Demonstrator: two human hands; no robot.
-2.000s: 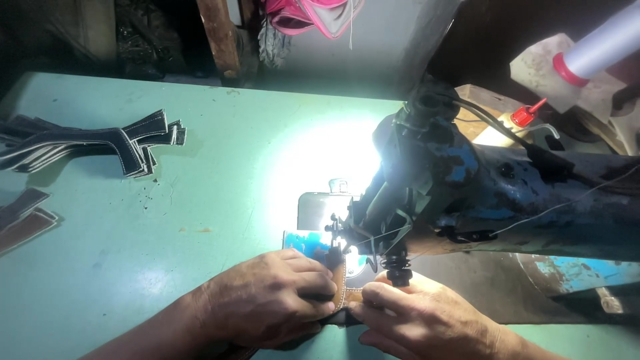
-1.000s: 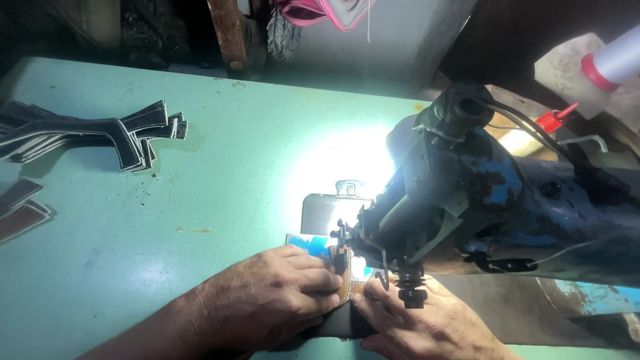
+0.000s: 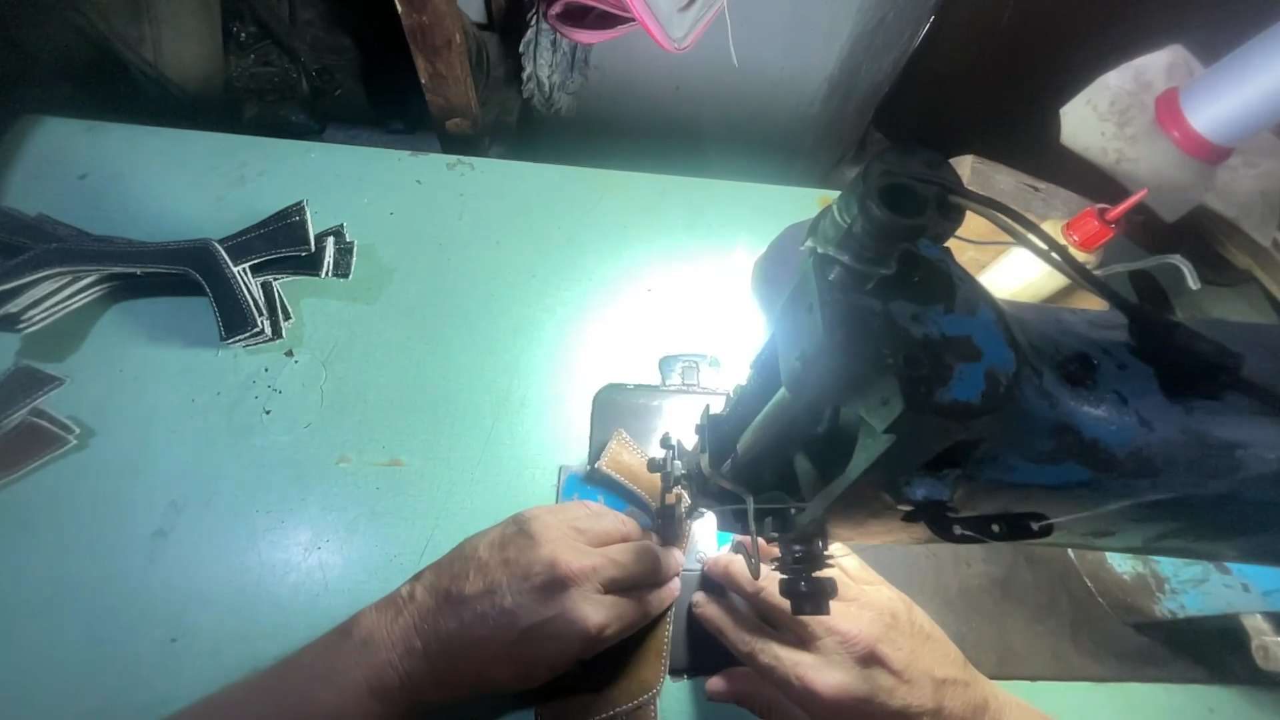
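Observation:
Under the presser foot (image 3: 672, 485) of a worn blue-and-black sewing machine (image 3: 960, 350) lies a brown leather piece (image 3: 630, 468) with pale stitching along its edge. Its upper end sticks out past the foot, and a wider part runs down toward the bottom of the view. My left hand (image 3: 560, 580) presses the piece from the left, fingertips beside the foot. Just right of the foot, my right hand (image 3: 810, 630) rests with its fingers on the machine bed near the leather's edge; whether they touch the leather is hard to tell.
Stacked dark strips (image 3: 180, 260) with white stitching lie on the green table (image 3: 300, 500) at the left, and brown and dark pieces (image 3: 35, 430) below them. A bottle with a red nozzle (image 3: 1090, 228) and a white tube with a red ring (image 3: 1195, 125) are behind the machine.
The leather has turned and moved up through the foot; its stitched end now shows beyond the foot. The right hand's fingers have spread from the left hand's.

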